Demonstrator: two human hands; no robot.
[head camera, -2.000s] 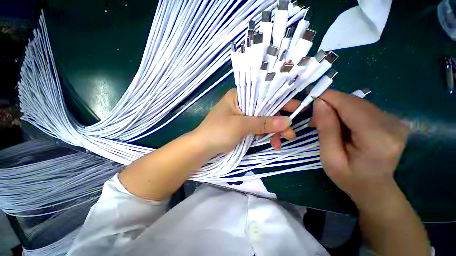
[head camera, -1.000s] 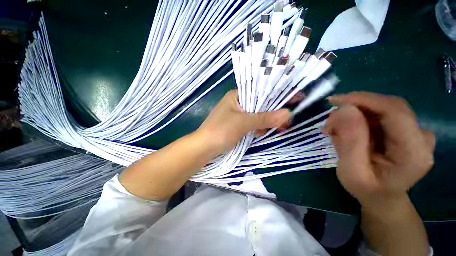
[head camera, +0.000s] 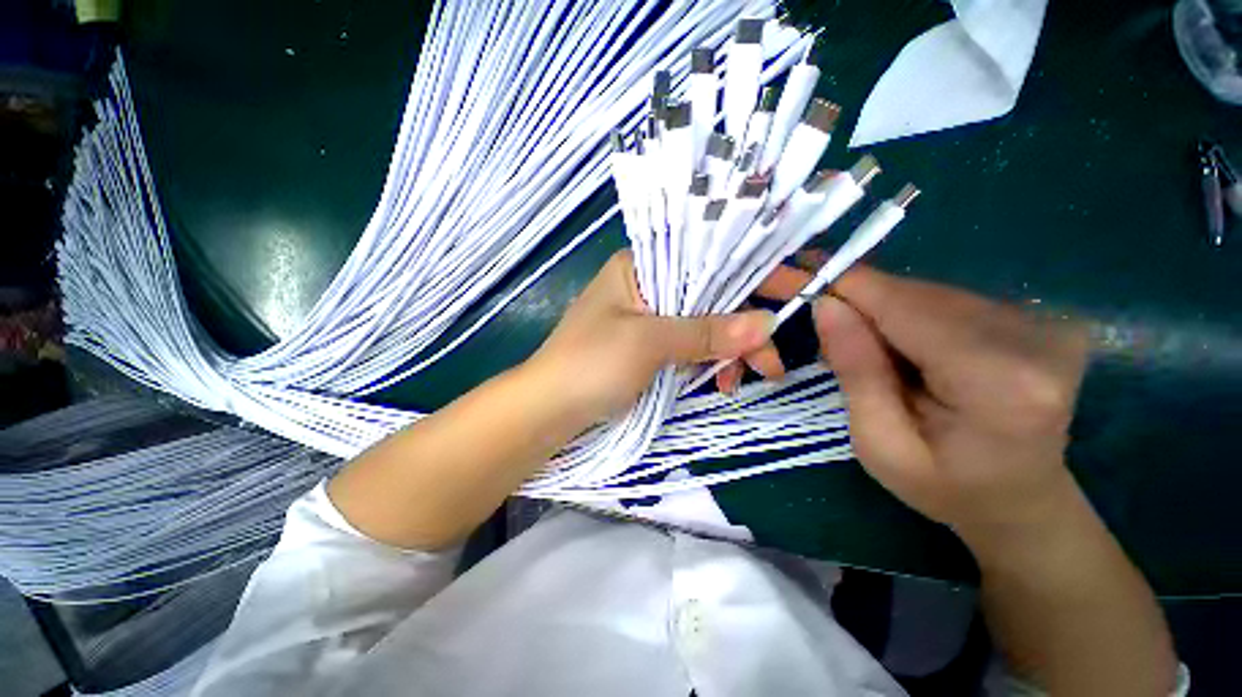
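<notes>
My left hand (head camera: 613, 341) is closed around a bunch of white cables just below their plug ends (head camera: 708, 177), which fan upward with silver metal tips. My right hand (head camera: 953, 381) is at the right of the bunch. Its thumb and index finger pinch one plug end (head camera: 864, 240) at its lower end, with the metal tip pointing up and right. That plug's cord runs down to my left thumb. Released cables (head camera: 776, 422) lie beneath both hands; their right ends are hidden behind my right hand.
A large cable bundle (head camera: 450, 177) curves across the dark green table (head camera: 1090, 232). Greyer cable bundles (head camera: 136, 504) hang at the lower left. A white cloth or paper piece (head camera: 947, 75) lies upper right. A small metallic tool (head camera: 1211, 193) and a translucent round thing (head camera: 1212, 44) are at the right edge.
My right hand was open and blurred beside the bunch a second ago. It has moved left and now pinches a plug end. The held bunch has shifted slightly left.
</notes>
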